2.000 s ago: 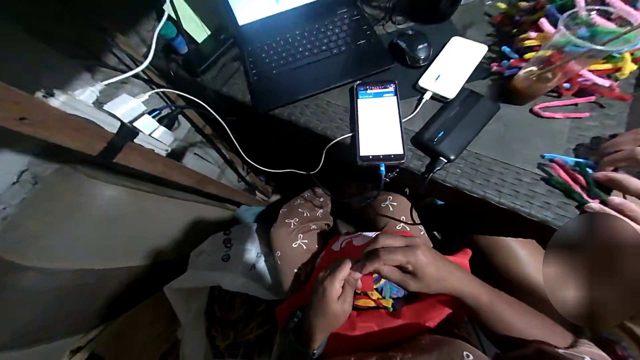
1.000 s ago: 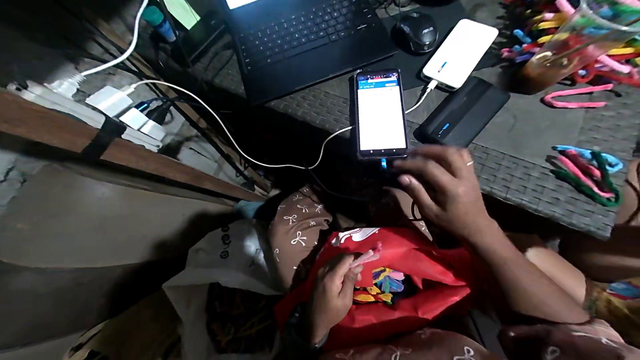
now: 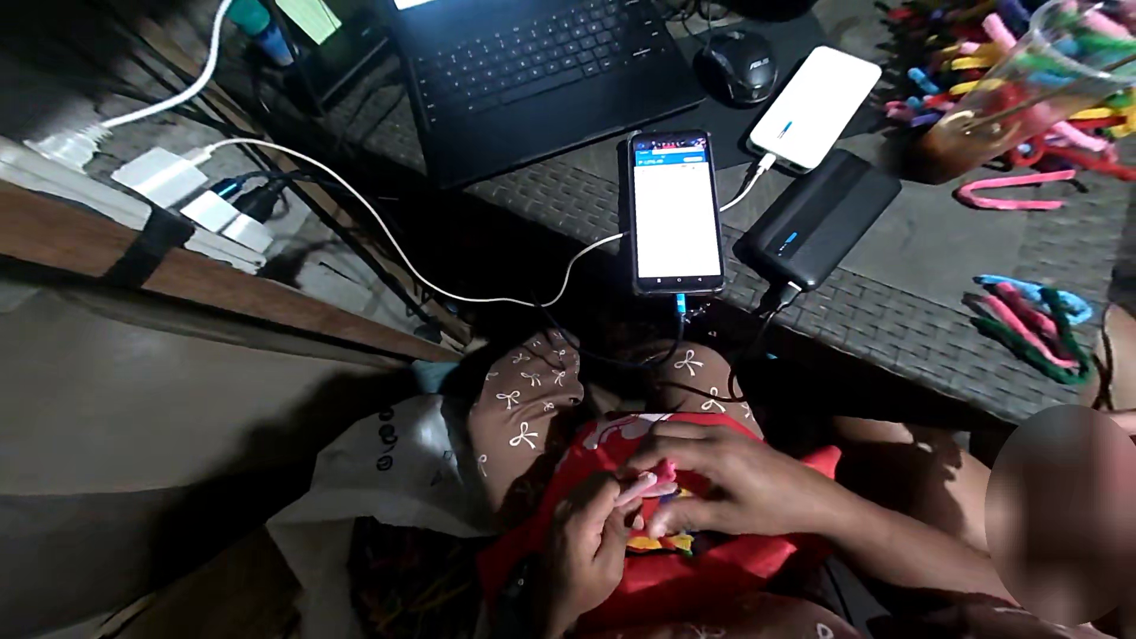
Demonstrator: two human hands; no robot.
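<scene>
My left hand (image 3: pixel 590 532) pinches a small pink fuzzy piece (image 3: pixel 652 484), perhaps pipe cleaner, between thumb and fingers. Curved around the far side of that piece is my right hand (image 3: pixel 710 484), its thumb and fingers apart; whether it touches the pink piece is hard to tell. Both hands are over an open red bag (image 3: pixel 683 581) on my lap, with yellow and other coloured pieces (image 3: pixel 661 543) inside. A lit smartphone (image 3: pixel 679 213) lies at the table edge with a cable plugged in.
On the woven-pattern table (image 3: pixel 914 346) are a laptop (image 3: pixel 550 80), a mouse (image 3: pixel 738 67), white (image 3: pixel 816 106) and black power banks (image 3: pixel 821 217), a plastic cup (image 3: pixel 1003 98) and coloured pipe cleaners (image 3: pixel 1029 328). Cables run to a power strip (image 3: pixel 80 200) at left. Another person sits at right.
My right hand has moved from beside the phone back down to the red bag, near my left hand. The other person's hands, over the pipe cleaners at right two seconds ago, have withdrawn.
</scene>
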